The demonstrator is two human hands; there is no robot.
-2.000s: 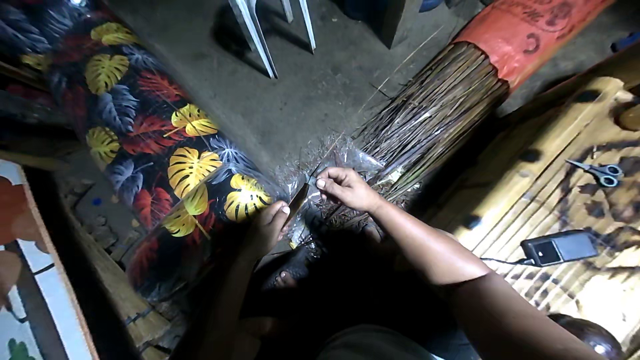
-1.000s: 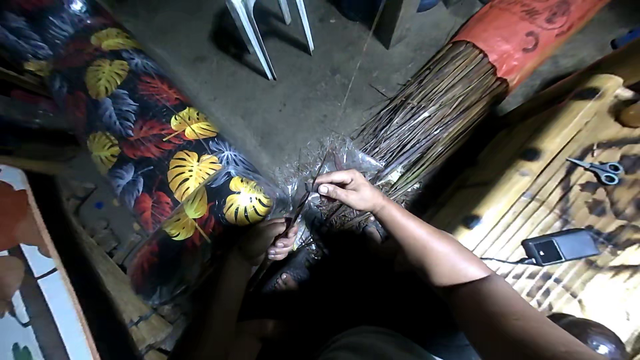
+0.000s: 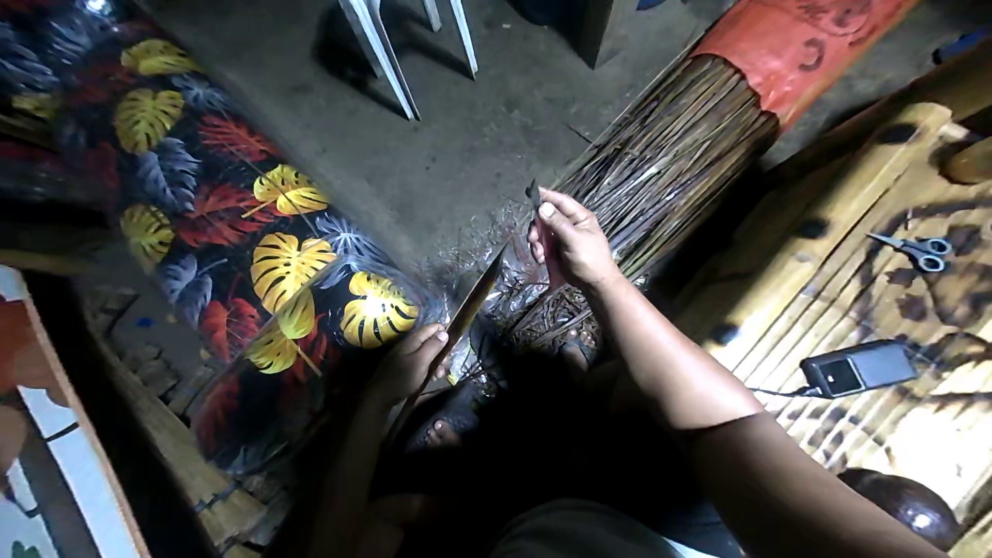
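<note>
My left hand (image 3: 417, 358), low at the centre, is closed around a long narrow knife-like blade (image 3: 474, 302) that points up and to the right. Higher and to the right, my right hand (image 3: 570, 236) pinches a small dark piece (image 3: 533, 194) between thumb and fingers; what it is cannot be told. Behind that hand lies a large bundle of thin brown sticks (image 3: 666, 147), its far end wrapped in a red printed sack (image 3: 806, 54). Short brown scraps (image 3: 554, 318) and clear plastic lie below my hands, near my feet.
A roll covered in leaf-patterned material (image 3: 291, 267) lies at the left. White plastic chair legs (image 3: 380, 62) stand on the concrete floor ahead. The bamboo bench (image 3: 744, 333) at the right holds scissors (image 3: 918, 252) and a black device with a cable (image 3: 860, 370).
My right hand has moved up and away from the blade, and a gap now separates my hands. The long thin stick seen near my hands a second ago no longer shows there.
</note>
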